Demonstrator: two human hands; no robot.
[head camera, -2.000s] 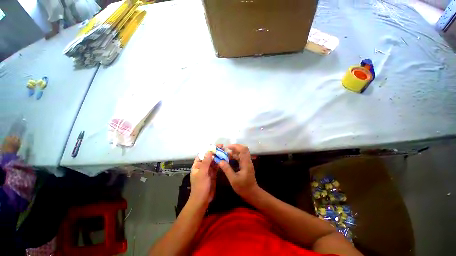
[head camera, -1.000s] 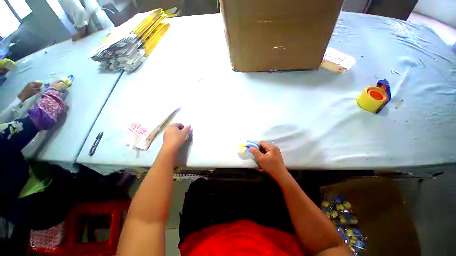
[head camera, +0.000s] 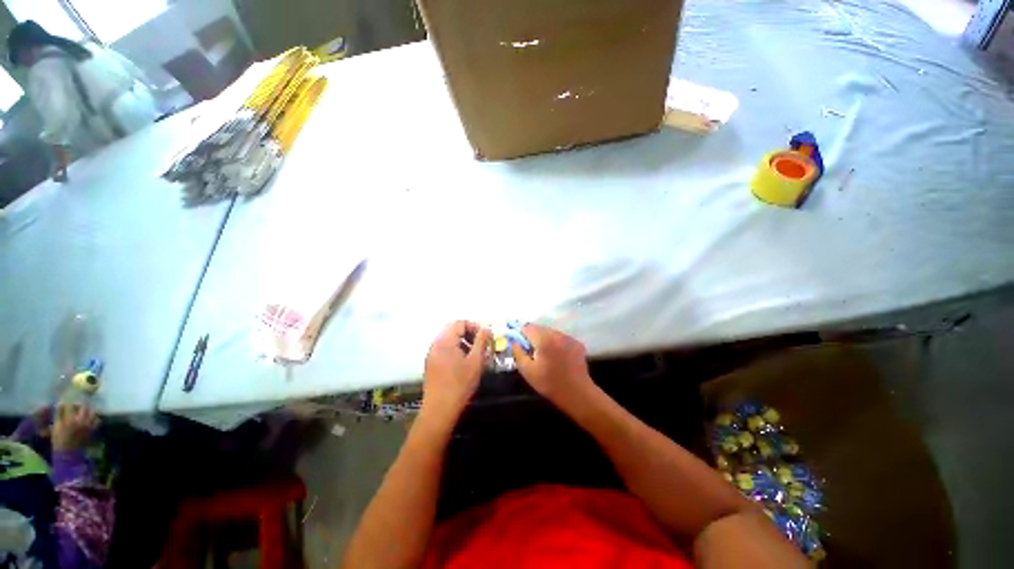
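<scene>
A small blue-and-yellow toy (head camera: 507, 340) is between my hands at the table's front edge. My right hand (head camera: 553, 361) is closed on its blue part. My left hand (head camera: 457, 363) is at the toy's left side with its fingers bent; something clear and shiny shows between the hands, apparently a clear bag, too small to tell exactly how it sits. A stack of polybags (head camera: 291, 331) with pink-red print lies on the table to the left of my hands.
A large brown carton (head camera: 567, 78) stands at the back. A yellow tape roll (head camera: 783, 179) is at right. Yellow flat packaging (head camera: 239, 145) and a dark pen (head camera: 196, 363) lie at left. Bagged toys (head camera: 767, 467) fill an open carton low right. Another person's hands (head camera: 73, 426) are at far left.
My left hand has moved from beside the polybag stack to the toy. My right hand has brought the toy to the table's edge. The view has shifted.
</scene>
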